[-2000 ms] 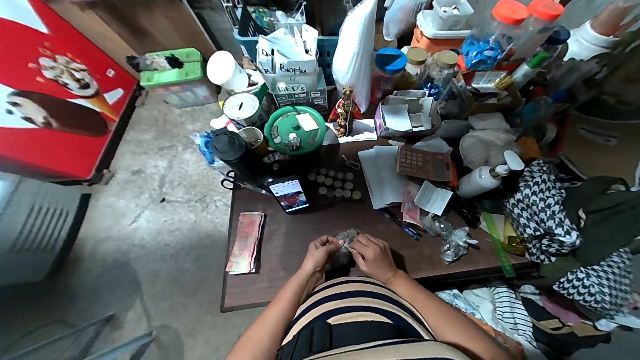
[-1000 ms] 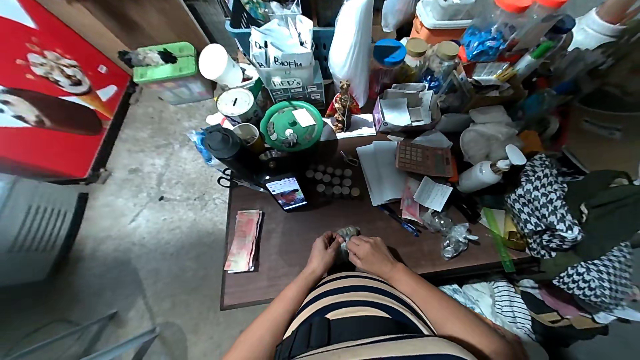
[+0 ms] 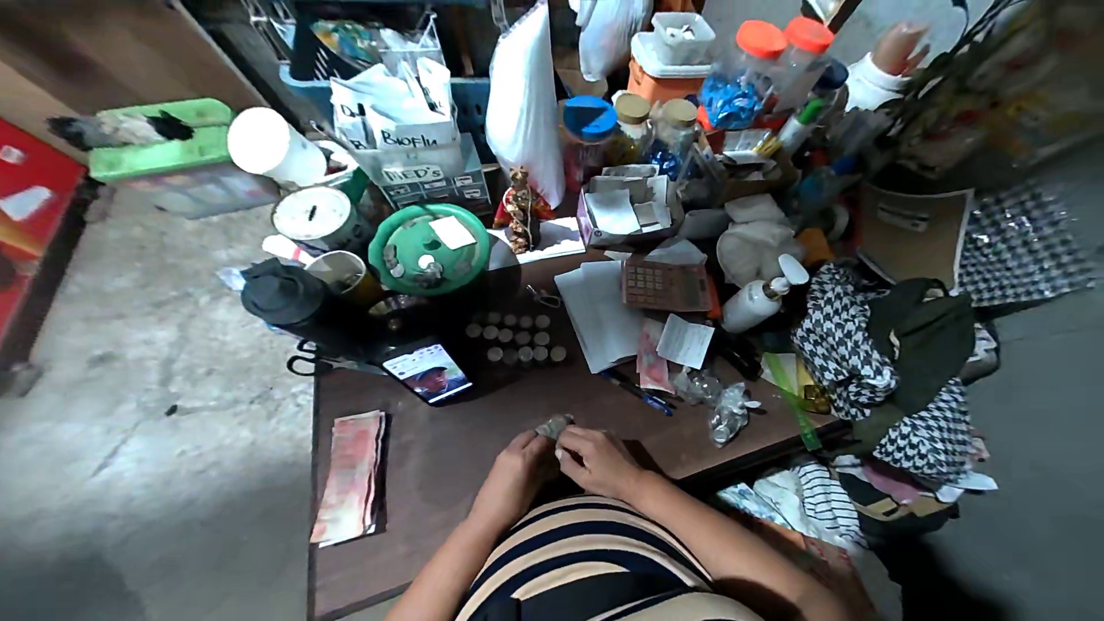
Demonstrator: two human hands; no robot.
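Near the front edge of the brown table (image 3: 431, 483), my left hand (image 3: 523, 466) and my right hand (image 3: 595, 459) meet, fingers pinched on a small clear plastic bag (image 3: 555, 426) that seems to hold coins. Its lower part is hidden by my fingers. Beyond my hands several coins (image 3: 526, 354) lie in loose rows. Left of them a phone with a lit screen (image 3: 429, 373) leans at a tilt. A stack of reddish banknotes (image 3: 349, 479) lies at the table's left side. Two knotted bags (image 3: 730, 414), pens (image 3: 638, 392) and a calculator (image 3: 666, 285) are to the right.
At the back left stand a black tumbler (image 3: 289, 297), a green lidded container (image 3: 429, 250) and a white tin with a slot (image 3: 317, 217). Behind are a figurine (image 3: 519, 211) and lidded jars (image 3: 589, 129). On the right are a pump bottle (image 3: 757, 304) and houndstooth cloth (image 3: 832, 345).
Both hands stay together at the small bag, with their fingers shifting slightly on it. The coins, banknotes and phone keep their places on the table.
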